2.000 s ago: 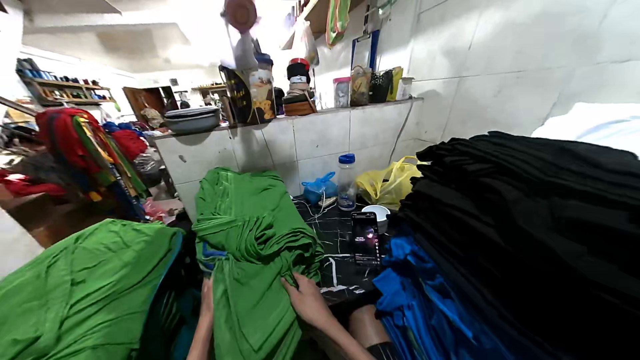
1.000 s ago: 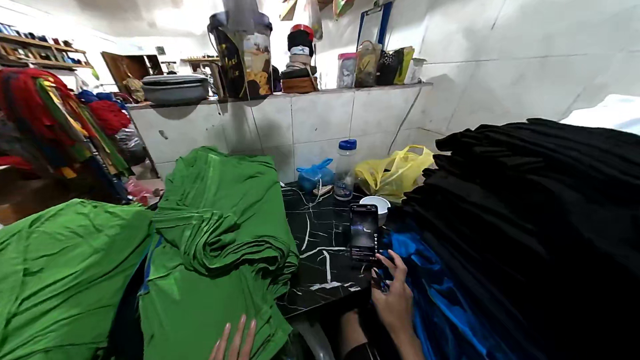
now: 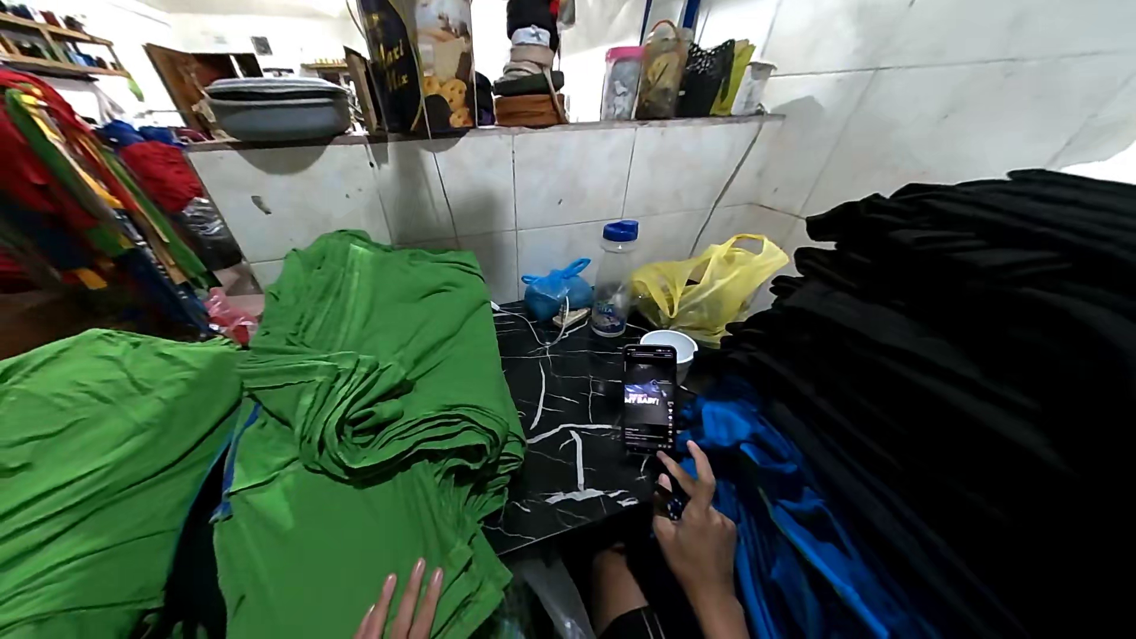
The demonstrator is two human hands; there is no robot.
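Green fabric (image 3: 390,302) lies in a thick folded pile at the left of the table, with a loose flat part toward me. My left hand (image 3: 404,605) rests with fingers apart on or just over that near part; its palm is out of frame. A smartphone (image 3: 650,399) with a lit screen leans upright against a white cup (image 3: 672,344). At its lower edge is my right hand (image 3: 697,524), fingertips close to the screen; a small dark thing shows between thumb and fingers, too unclear to name. Blue shiny fabric (image 3: 781,497) lies just right of this hand.
A tall stack of black fabric (image 3: 958,355) fills the right side. On the black marble-patterned table (image 3: 568,444) stand a plastic bottle (image 3: 612,280), a blue bag (image 3: 556,291) and a yellow plastic bag (image 3: 710,288). Behind, a tiled ledge (image 3: 568,133) holds jars and containers. More green fabric (image 3: 106,470) is far left.
My right hand has left the green fabric, where it was two seconds ago, and is at the phone. The left hand shows lower in view. The green pile lies differently folded than two seconds ago.
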